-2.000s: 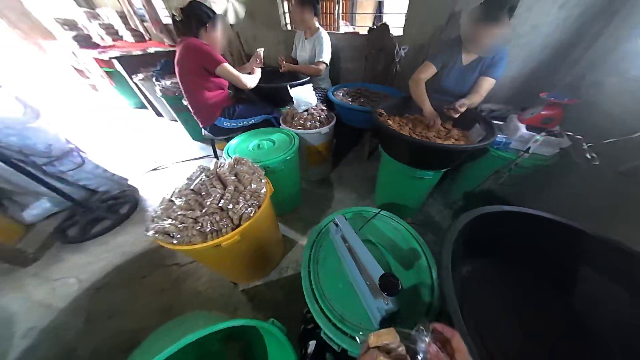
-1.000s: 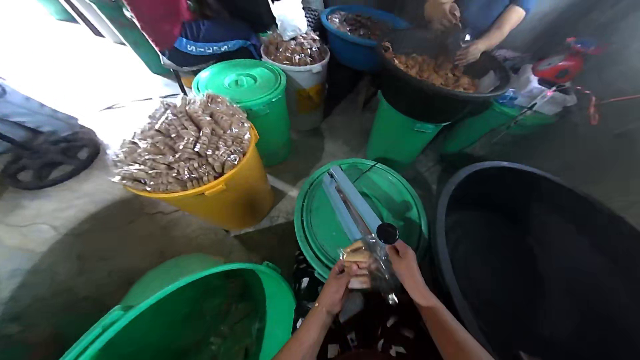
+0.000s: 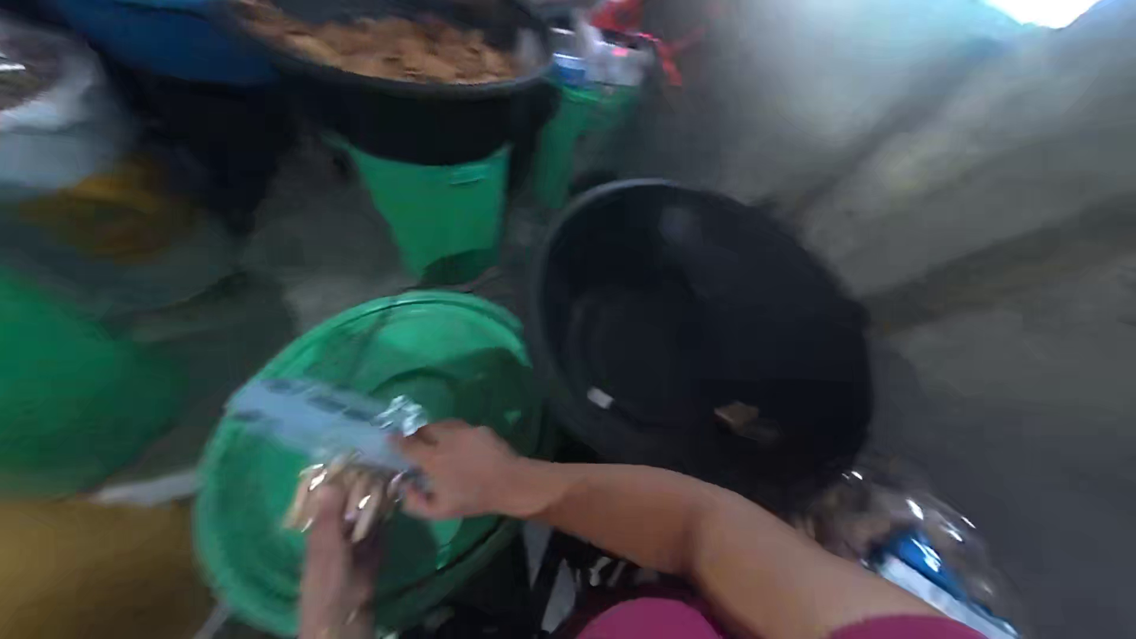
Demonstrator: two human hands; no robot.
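My left hand [image 3: 333, 541] holds a clear plastic bag of light brown pieces [image 3: 351, 497] from below, over a green lidded bin. My right hand [image 3: 461, 470] grips the bag's upper right side, beside the end of a long light-blue bar-shaped device, perhaps a heat sealer [image 3: 306, 417]. That device lies across the round green lid [image 3: 453, 355]. Motion blurs the view, so the fingertips and the exact contact between bag and device cannot be told.
Right of the lid stands a large black tub [image 3: 692, 311] with a few small pieces inside. Behind, a black basin [image 3: 399, 84] of brown pieces rests on a green bin [image 3: 444, 204]. A clear plastic bag [image 3: 923, 532] lies lower right, a yellow container [image 3: 98, 568] lower left.
The view has swung to the right, showing more of the black tub and the wall. Both hands still hold the bag, now beside the light-blue device.
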